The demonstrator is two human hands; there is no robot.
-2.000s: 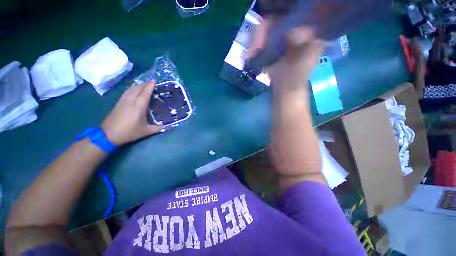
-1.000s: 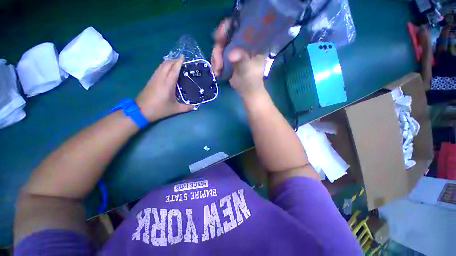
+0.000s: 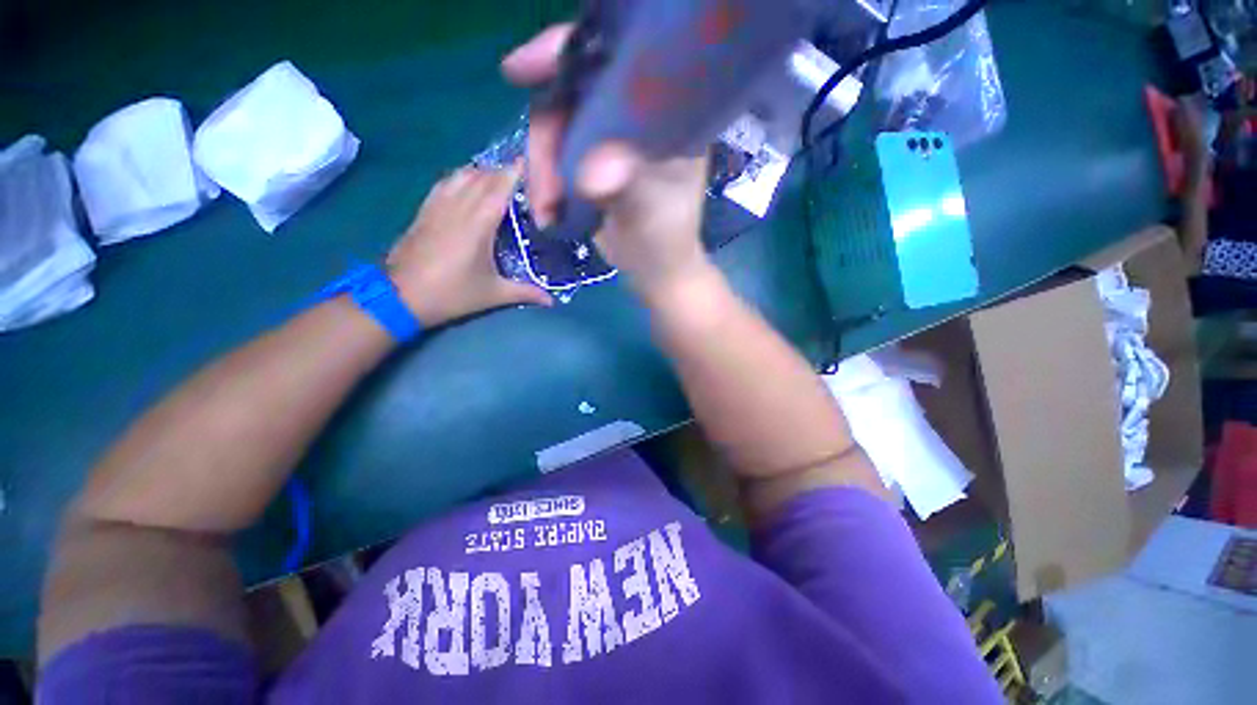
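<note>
My right hand (image 3: 614, 193) is closed around the grey-black electric screwdriver (image 3: 676, 76), which is held over the device. A white housing (image 3: 593, 281) with a black base plate (image 3: 556, 258) inside its rim lies on the bench. The screwdriver and right hand cover its upper right part, and the bit's tip is hidden. My left hand (image 3: 466, 251) grips the housing's left side, thumb at the near edge and fingers at the far left. Part of a clear plastic bag (image 3: 505, 149) shows beyond the housing.
Several white foam pouches (image 3: 276, 145) lie at the left. The screw feeder (image 3: 755, 163) stands behind the screwdriver, partly hidden. A turquoise box (image 3: 928, 221), a black cord (image 3: 882, 53) and a clear bag (image 3: 944, 76) are to the right. An open carton (image 3: 1061, 413) stands at the bench edge.
My right hand brought the screwdriver leftward from the feeder to over the housing, which it now partly covers. Earlier, my left hand and the housing shifted right; the left hand kept its hold.
</note>
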